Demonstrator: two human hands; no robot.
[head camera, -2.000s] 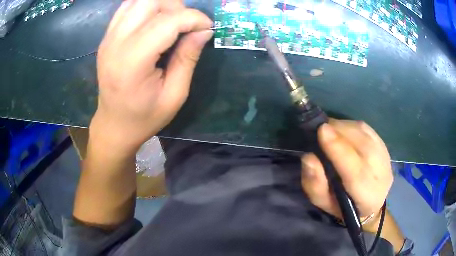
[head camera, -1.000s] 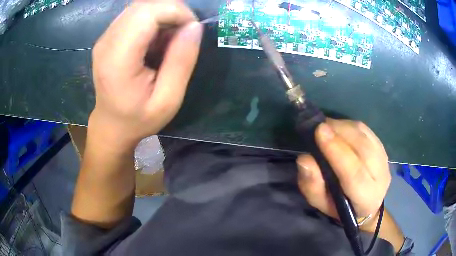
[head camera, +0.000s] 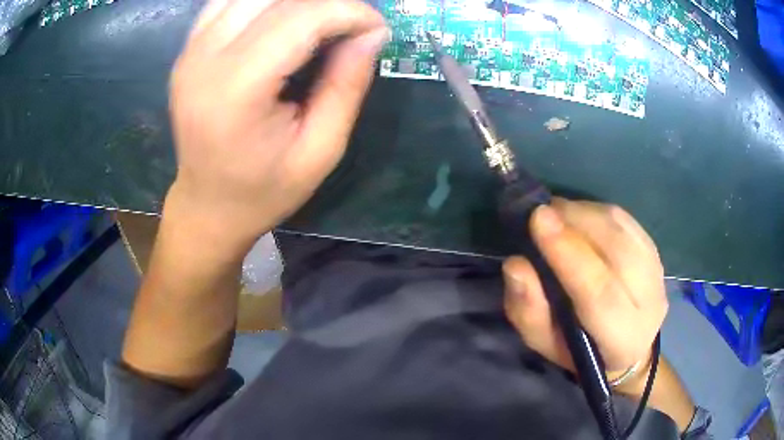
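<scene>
A green PCB panel (head camera: 524, 64) with a pale near edge lies on the dark bench at the top centre, partly washed out by glare. My right hand (head camera: 593, 284) grips the black handle of a soldering iron (head camera: 468, 99). Its tip points up and left over the left part of the panel; contact cannot be told. My left hand (head camera: 266, 112) is at the panel's left end, thumb and forefinger pinched together at its edge. The thin solder wire in that pinch is blurred and barely visible now. The other fingers are curled.
More green panels (head camera: 679, 43) lie at the upper right, with others (head camera: 73, 9) at the upper left. A small tan fleck (head camera: 557, 125) lies below the panel. A blue bin (head camera: 771, 26) is at the far right. Below the bench are a cardboard box (head camera: 262, 311) and blue stools (head camera: 731, 318).
My left hand has moved right, up to the panel's left end. The iron's tip has shifted slightly left. The wire strand seen earlier between fingertips and panel is no longer distinct.
</scene>
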